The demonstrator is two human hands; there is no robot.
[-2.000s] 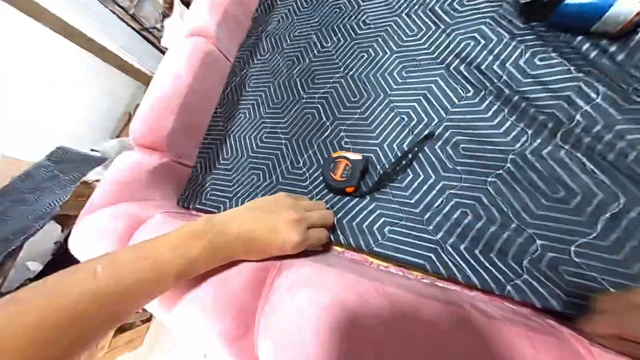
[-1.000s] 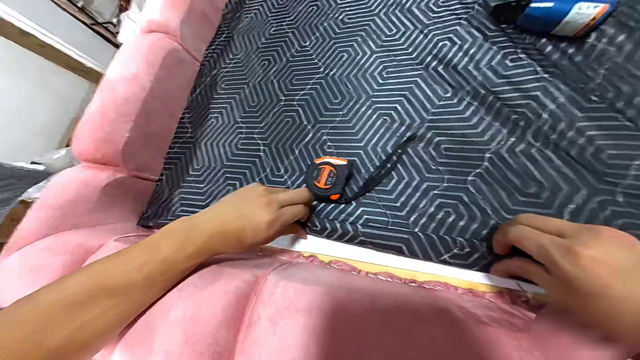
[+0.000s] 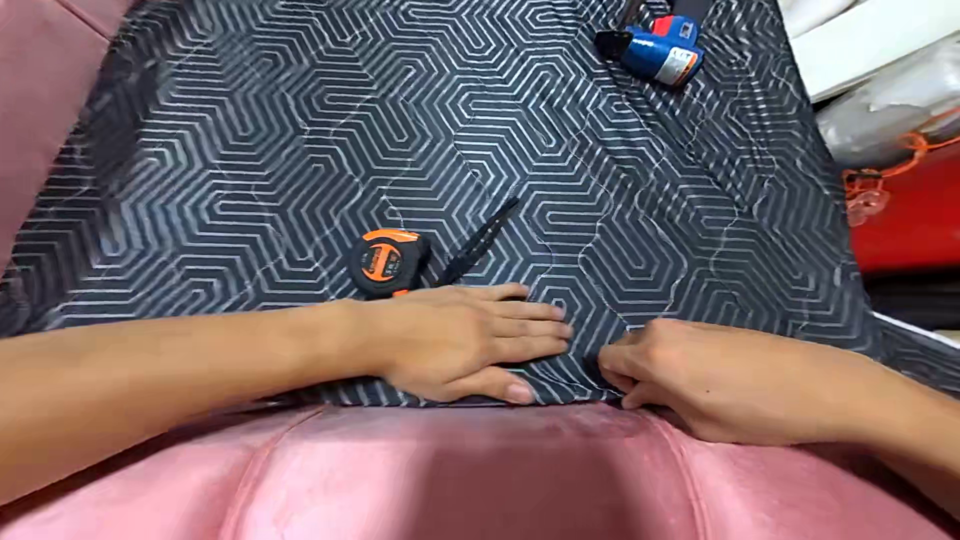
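Black fabric with a white geometric line pattern (image 3: 420, 135) lies across a piece padded in pink velvet-like upholstery (image 3: 465, 472). My left hand (image 3: 465, 341) rests flat on the fabric near its front edge, fingers pointing right. Just to the right, my right hand (image 3: 675, 375) has its fingers curled and pinches the fabric at that edge. Behind my left hand, partly covered by it, sits a black and orange tape measure (image 3: 386, 262); its black wrist strap (image 3: 480, 240) stretches out to the back right.
A blue power tool (image 3: 656, 52) with a black nose and a red part lies on the fabric at the back. Beyond the right edge are a white board (image 3: 874, 45), clear plastic wrapping (image 3: 892, 105), orange cord (image 3: 915, 150) and a red surface (image 3: 911, 210). Pink padding (image 3: 45, 97) borders the left.
My right hand has come in from the right edge of view and now pinches the fabric beside my left hand. My left hand has flattened out. The pale and yellow strip seen earlier is now covered by fabric.
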